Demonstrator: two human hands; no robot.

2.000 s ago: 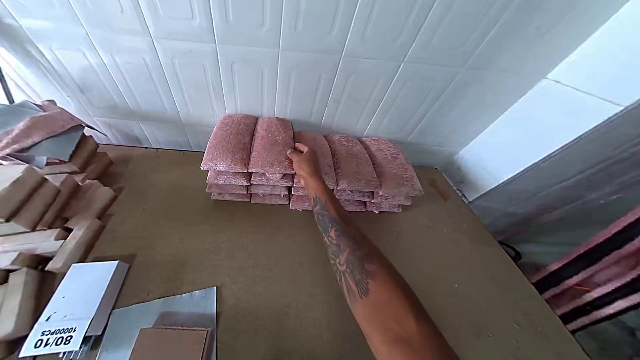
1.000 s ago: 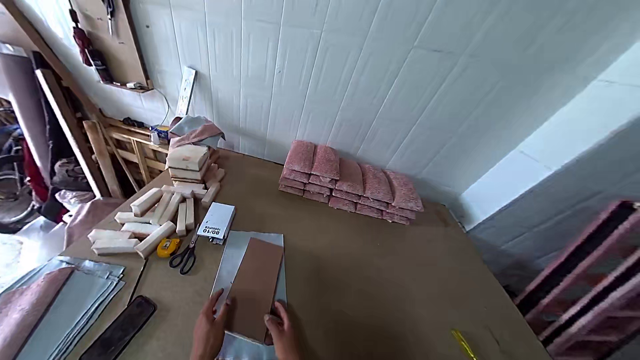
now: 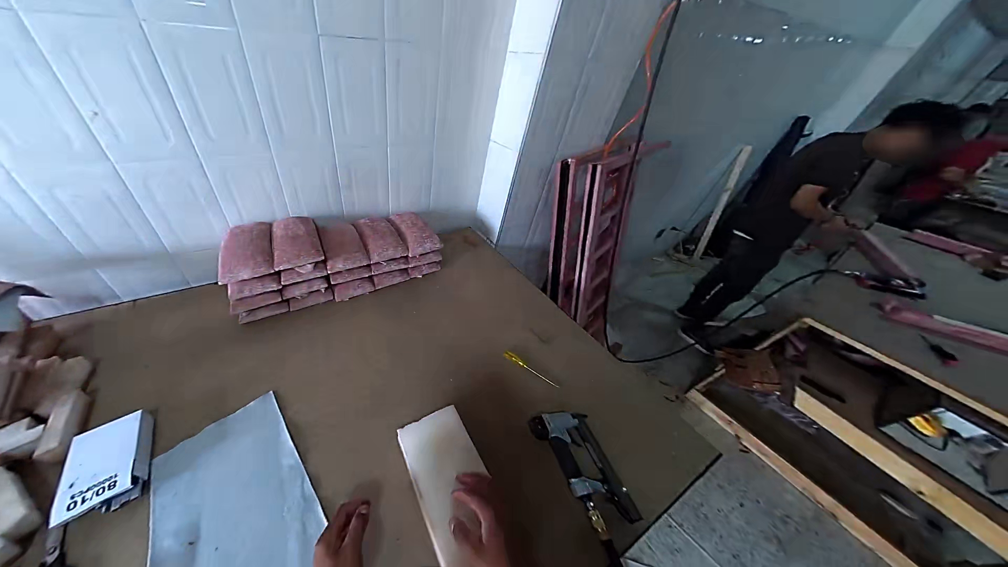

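My right hand [image 3: 479, 524] rests on a pale padded-looking board [image 3: 442, 465] at the lower middle, its fingers over the upper face and right edge; how firmly it grips is unclear. To its left, my left hand [image 3: 344, 535] lies beside the right edge of a grey fabric sheet [image 3: 228, 480], fingers curled, with nothing plainly in it. A pneumatic stapler [image 3: 587, 465] lies right of the board, its hose running off the bottom. Farther back is a yellow-handled screwdriver [image 3: 529, 368]. Pink fabric-covered pads [image 3: 323, 264] stand stacked in rows against the wall.
A staple box [image 3: 102, 465] bearing print, scissors [image 3: 53, 545] and wood or foam blocks [image 3: 59, 417] are at left. Beyond the table's right edge are pink frames [image 3: 591, 236], a wooden frame [image 3: 803, 472] on the floor, a hose, and a bent-over person [image 3: 795, 197].
The view has swung right. Both hands have left the brown board they held on the grey sheet; that board no longer shows there. The right hand is now on a pale board.
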